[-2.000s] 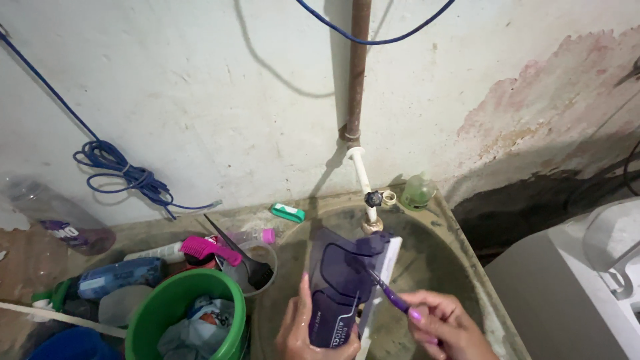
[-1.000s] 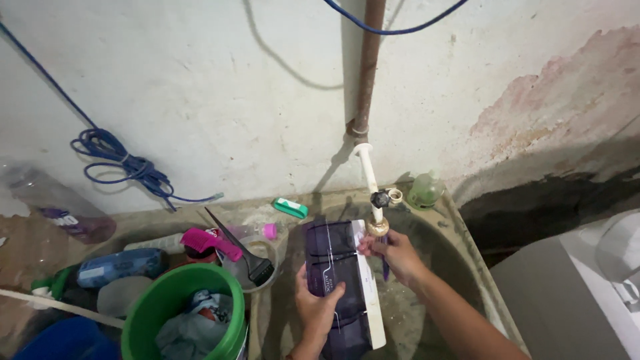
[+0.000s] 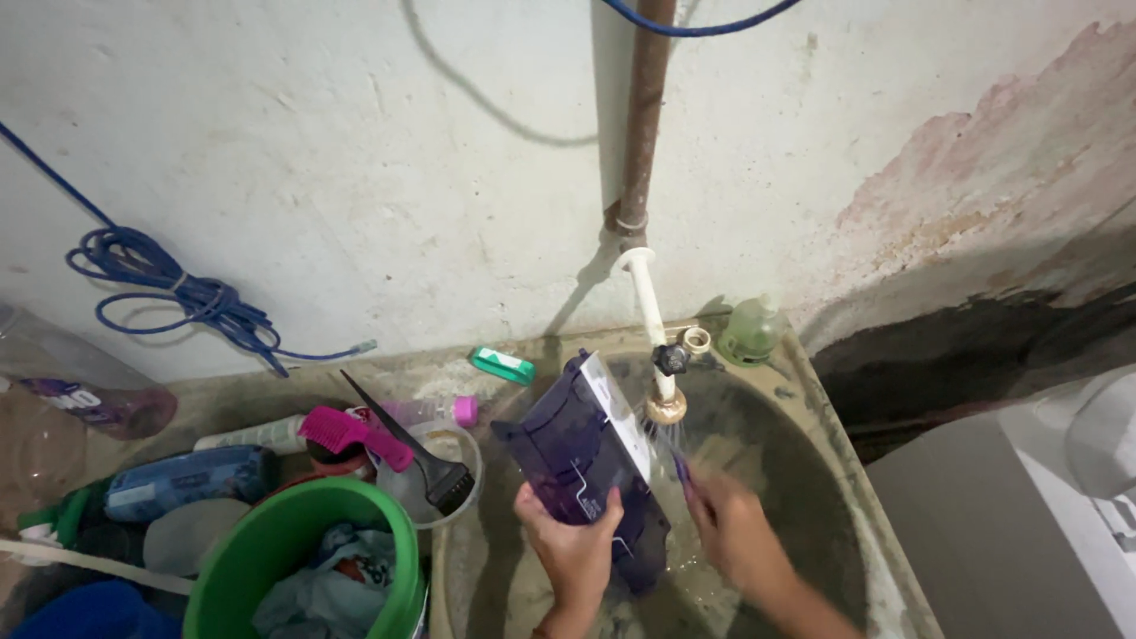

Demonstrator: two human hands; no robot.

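My left hand (image 3: 572, 546) grips a translucent dark purple plastic part (image 3: 581, 470) with a white strip along one edge, tilted over a round concrete basin (image 3: 825, 479). To its right, my right hand (image 3: 732, 524), somewhat blurred, holds a slim purple-handled tool (image 3: 682, 469), upper end near the falling water; its head is too blurred to name. Water sprays from the tap outlet (image 3: 666, 406) between the plastic part and the tool. The tap has a white pipe (image 3: 646, 297) and a black knob (image 3: 670, 358).
Left of the basin are a green bucket (image 3: 404, 550) holding cloth, a clear tub (image 3: 475, 479) with a black tint brush (image 3: 444, 479), a pink comb (image 3: 355, 435) and bottles. A green-and-white object (image 3: 503, 365) and greenish bottle (image 3: 750, 333) sit on the ledge. A white appliance (image 3: 967, 497) stands right.
My right hand has moved from beside the tap outlet down and right with the purple tool. The plastic part has tilted leftward at its top, and water now sprays from the tap.
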